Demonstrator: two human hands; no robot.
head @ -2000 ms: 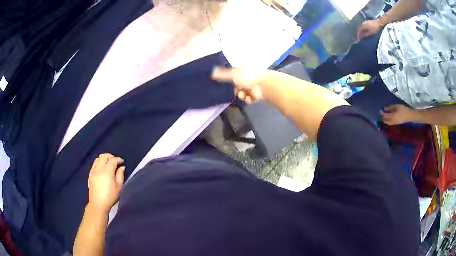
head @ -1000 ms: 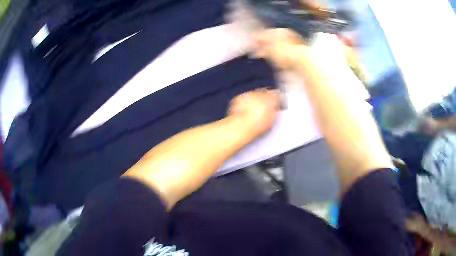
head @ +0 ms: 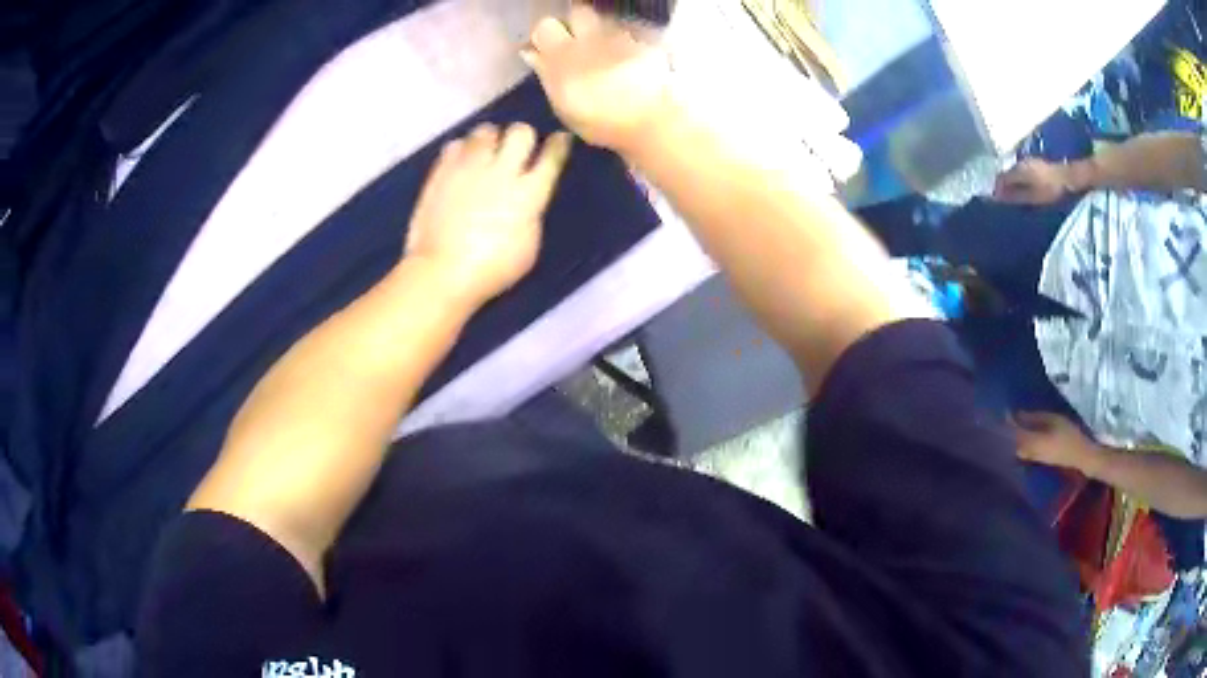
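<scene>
Dark trousers [head: 338, 272] lie in a long flat leg across the pale padded table [head: 311, 159], its straight end near the table's right side. My left hand [head: 483, 205] rests on the leg close to that end, palm down, fingers slightly spread. My right hand [head: 596, 80] is beyond it at the far edge of the leg, fingers bent down; what is under them is hidden. A dark object, possibly the iron, shows only partly at the top edge beside my right hand.
More dark cloth [head: 80, 159] is bunched on the far left. Tan strips [head: 794, 40] and white material lie at the table's right end. A grey panel [head: 728, 364] stands below the table edge. At right, a person in a patterned apron [head: 1125, 318] handles dark cloth; red bundles lie below.
My left hand has moved back leftward along the leg and opened from a closed shape. My right hand has moved left and nearer the top edge. The view has shifted; the blurred dark object is mostly out of view.
</scene>
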